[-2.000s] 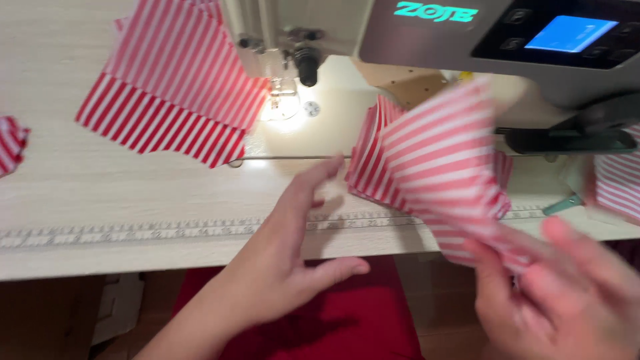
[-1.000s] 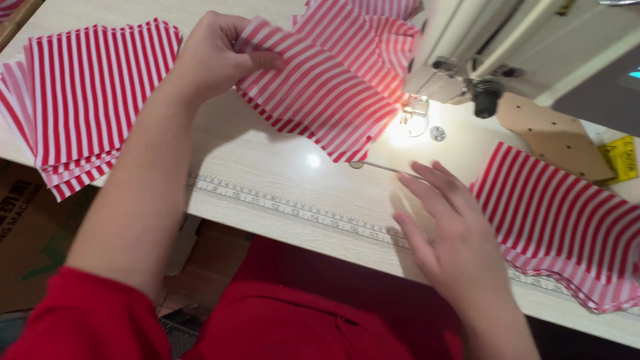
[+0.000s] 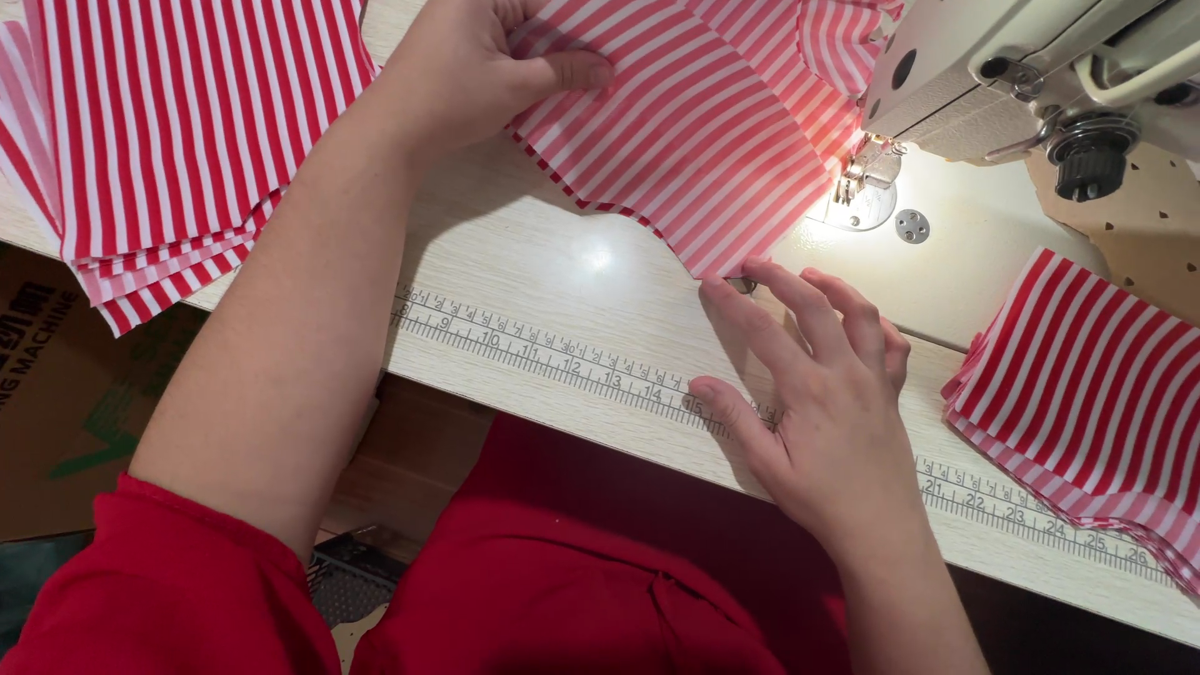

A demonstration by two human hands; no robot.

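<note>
My left hand (image 3: 497, 75) grips the far left part of a red-and-white striped fabric piece (image 3: 675, 131) between thumb and fingers. The fabric lies on the sewing table, its right edge by the lit presser foot (image 3: 870, 173) of the sewing machine (image 3: 1012, 84). My right hand (image 3: 816, 375) rests with spread fingers at the fabric's near corner; its fingertips touch there, and the thumb is over the printed ruler (image 3: 562, 361). The needle tip is too small to make out.
A stack of striped fabric pieces (image 3: 197, 122) lies at the left, another (image 3: 1097, 403) at the right, both reaching the table's front edge. Behind the right stack is a brown perforated pattern piece (image 3: 1125, 216). A printed cardboard box (image 3: 56, 394) stands below the table at the left.
Two seconds ago my right hand held striped fabric at the right; now it is at the near corner of the piece by the presser foot. My left hand has taken hold of that piece. The view has shifted.
</note>
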